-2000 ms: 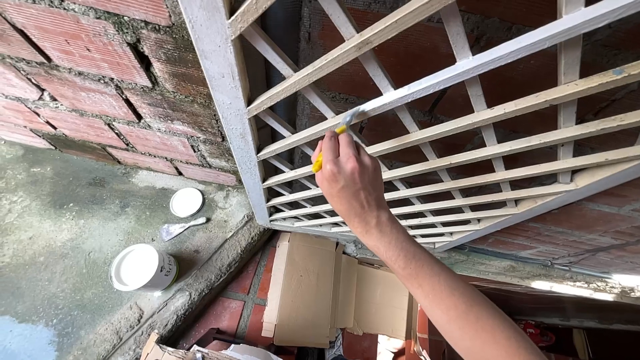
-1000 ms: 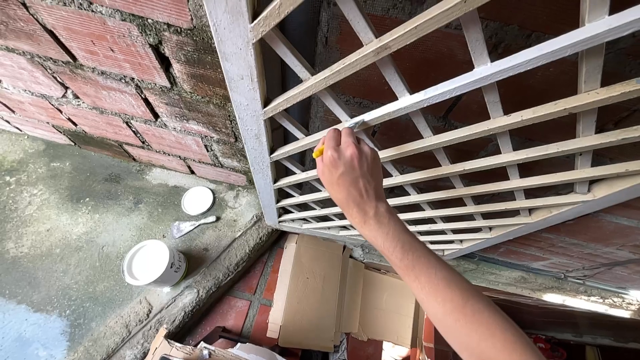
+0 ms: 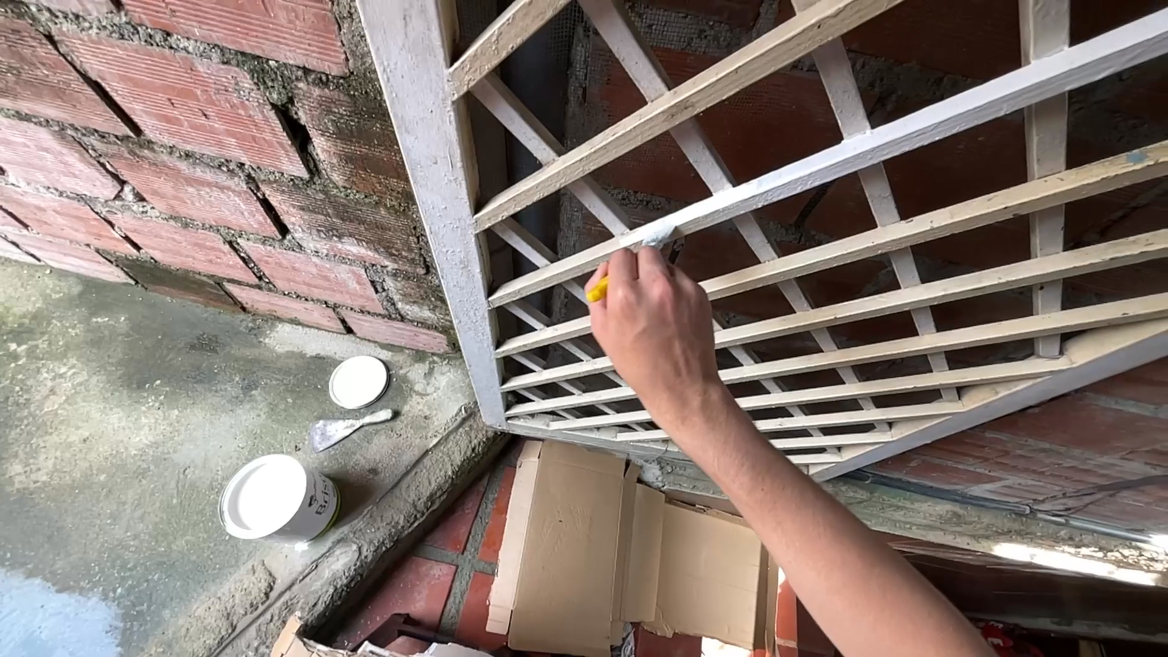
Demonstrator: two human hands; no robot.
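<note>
My right hand (image 3: 655, 319) is closed around a paintbrush (image 3: 598, 289), whose yellow handle end shows at the left of the fist. The brush's pale, paint-covered bristles (image 3: 657, 234) touch a slanted bar (image 3: 766, 187) of a lattice grille. That bar is white from the bristles toward the upper right and cream to their left, like several neighbouring bars. My left hand is out of view. An open can of white paint (image 3: 266, 497) stands on the concrete at the lower left. Behind it lie a putty knife (image 3: 351, 427) and a round white lid (image 3: 359, 382).
The grille's wide frame post (image 3: 424, 182) stands beside a rough brick wall (image 3: 182, 137). Flattened cardboard (image 3: 566, 538) lies on red tiles (image 3: 411, 589) below the grille. A raised concrete edge (image 3: 383, 520) runs between the tiles and the concrete floor.
My right hand has moved down and left along the bar with the brush, and more of the bar behind it is white. The view has shifted slightly.
</note>
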